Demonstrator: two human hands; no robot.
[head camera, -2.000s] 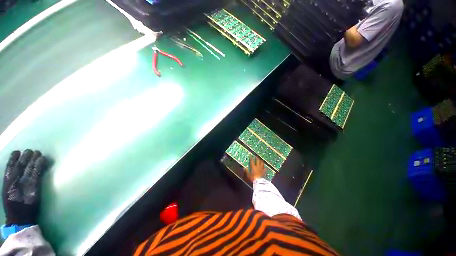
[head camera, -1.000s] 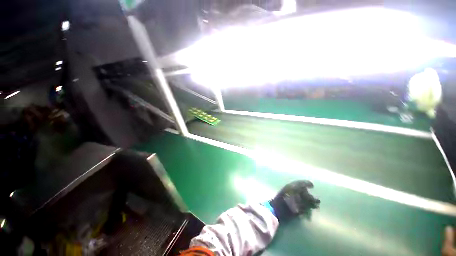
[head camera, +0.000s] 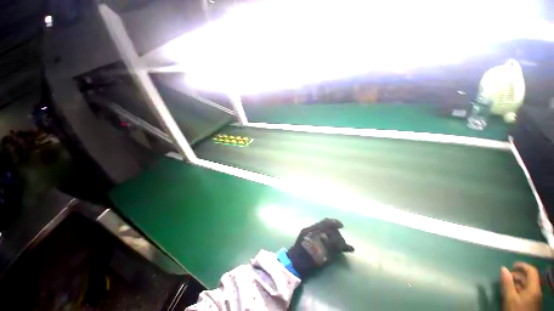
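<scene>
A populated PCB panel (head camera: 232, 140) with yellow raised parts lies on the dark green conveyor belt (head camera: 364, 173), near its far left end by the white post. My left hand (head camera: 319, 243), in a black glove with a blue wrist band, is over the green bench (head camera: 188, 203) in front of the belt. Its fingers are loosely curled, the thumb is apart, and nothing shows in it. My right hand (head camera: 521, 288) is bare and cut off by the bottom edge at the lower right. Its thumb and fingers are apart, with nothing visible between them. Neither hand touches the panel.
White rails (head camera: 425, 225) edge the belt, and a slanting white post (head camera: 149, 94) stands at the left. A clear bottle (head camera: 478, 114) and a pale fan-like item (head camera: 505, 90) are behind the belt at right. Bright lamp glare covers the top. Dark equipment is at lower left.
The view has swung from the bench side, where my right hand touched panels on a black tray, to the conveyor. My right hand is off those panels. The belt panel is slightly farther from the post.
</scene>
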